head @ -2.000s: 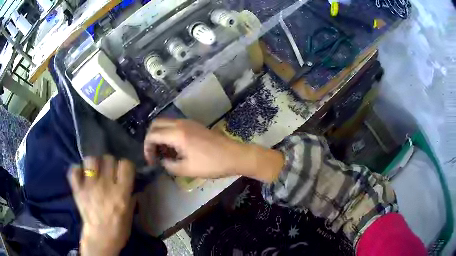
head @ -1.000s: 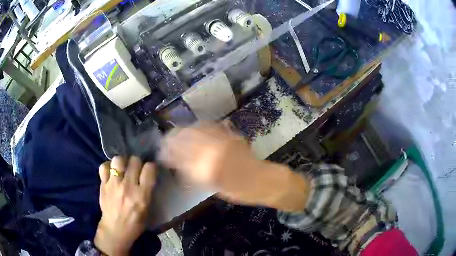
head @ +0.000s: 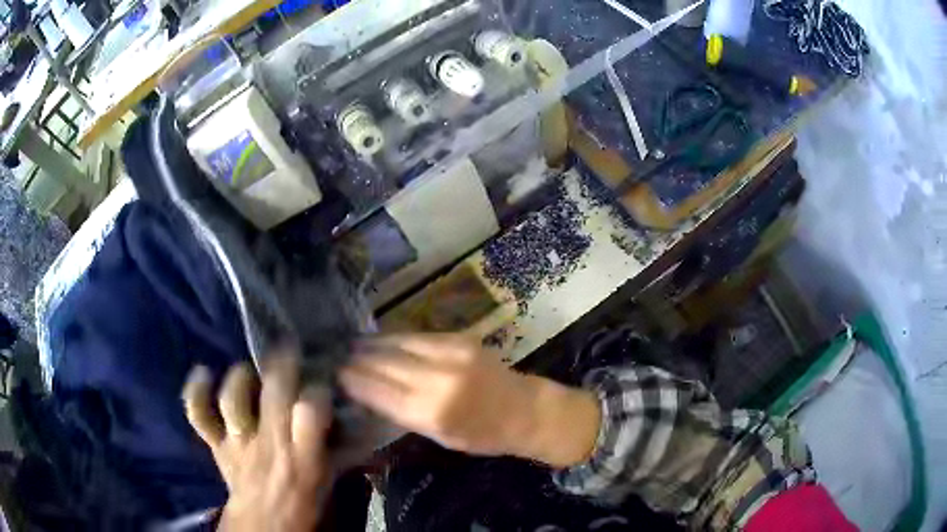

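The dark navy garment (head: 156, 312) lies on the machine table at the left and hangs towards the lap. A pale seam edge (head: 231, 272) runs along it, with grey cloth to its right. My left hand (head: 265, 436) is on the garment, fingers spread and blurred. My right hand (head: 447, 395) is at the cloth's right edge, its fingertips at the dark cloth; its hold is unclear. The overlock machine (head: 254, 156) stands just beyond the cloth, with four white tension dials (head: 457, 73) on top.
A yellow waste tray (head: 447, 307) sits below the machine front, with dark trimmings (head: 535, 249) heaped beside it. Green-handled scissors (head: 696, 130) lie on the wood-edged board at the right. A green-rimmed basket (head: 901, 416) stands at the lower right.
My right hand has moved down from near the machine front, uncovering the yellow tray. My left hand's fingers have spread. The grey cloth beside the seam edge has shifted towards me.
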